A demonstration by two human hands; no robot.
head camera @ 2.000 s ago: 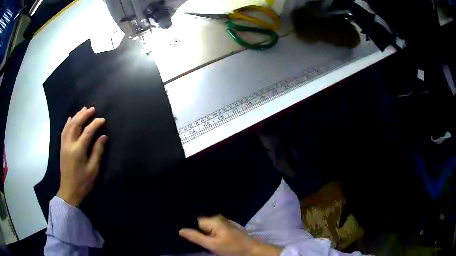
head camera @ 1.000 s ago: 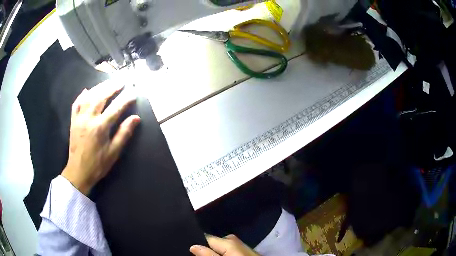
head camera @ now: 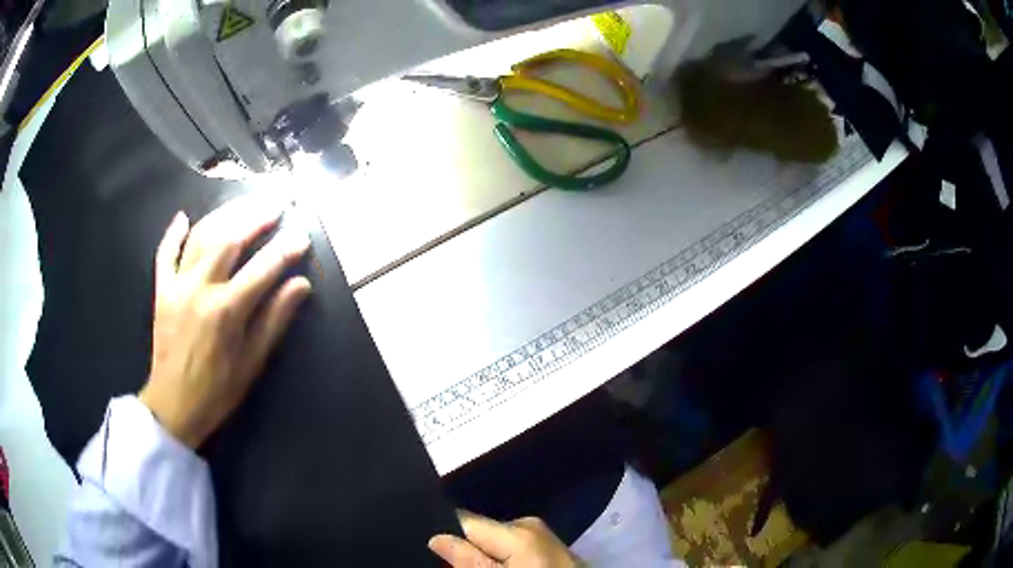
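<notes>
A black garment panel (head camera: 322,411) lies on the white table, its upper edge under the lit needle area of the sewing machine head (head camera: 333,50). My left hand (head camera: 222,322) lies flat on the panel just below the needle, fingers spread, holding nothing. My right hand (head camera: 505,544), cut off by the bottom edge, pinches the panel's right edge between thumb and fingers, where it hangs past the table front. The presser foot and needle (head camera: 283,161) are partly lost in glare.
Scissors (head camera: 494,94) with yellow and green handles lie right of the needle. A brown fuzzy pad (head camera: 755,105) lies further right. A printed ruler (head camera: 622,294) runs along the table's front edge. Dark and white offcuts (head camera: 866,83) lie at the far right.
The panel has moved up and left under the machine head. My left hand has moved up toward the needle. My right hand has closed on the panel's edge. More of the machine head shows.
</notes>
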